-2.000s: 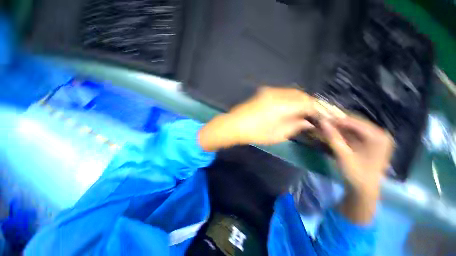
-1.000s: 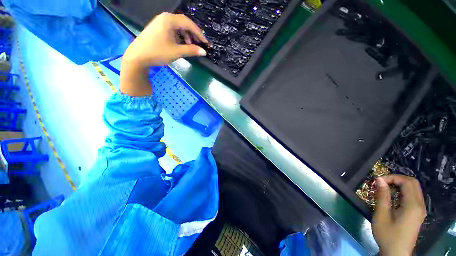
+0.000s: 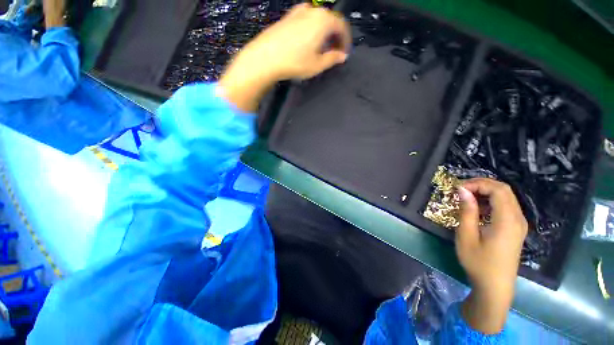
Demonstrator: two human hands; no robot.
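My left hand (image 3: 296, 47) is above the left part of the divided tray (image 3: 357, 114), its thumb and fingertips close together; whether it holds anything cannot be told. My right hand (image 3: 491, 232) is at the pile of small gold metal pieces (image 3: 443, 202) in the near-left corner of the right compartment. Its thumb and index finger meet at the pile; a piece between them cannot be made out. Black plastic parts (image 3: 532, 141) lie loose in the right compartment. More dark parts lie along the far edge of the left compartment. A few tiny bits lie near its front edge.
A second black tray (image 3: 149, 47) with shiny dark parts (image 3: 222, 34) is at the left. Another person's blue sleeve (image 3: 57, 64) is at the far left. A clear bag (image 3: 598, 221) and a thin pale strip (image 3: 601, 277) lie right of the tray. Crumpled clear film (image 3: 427, 296) is near my lap.
My left hand has moved from the second tray rightward to the left part of the divided tray. My right hand stays at the gold pieces. The view has shifted.
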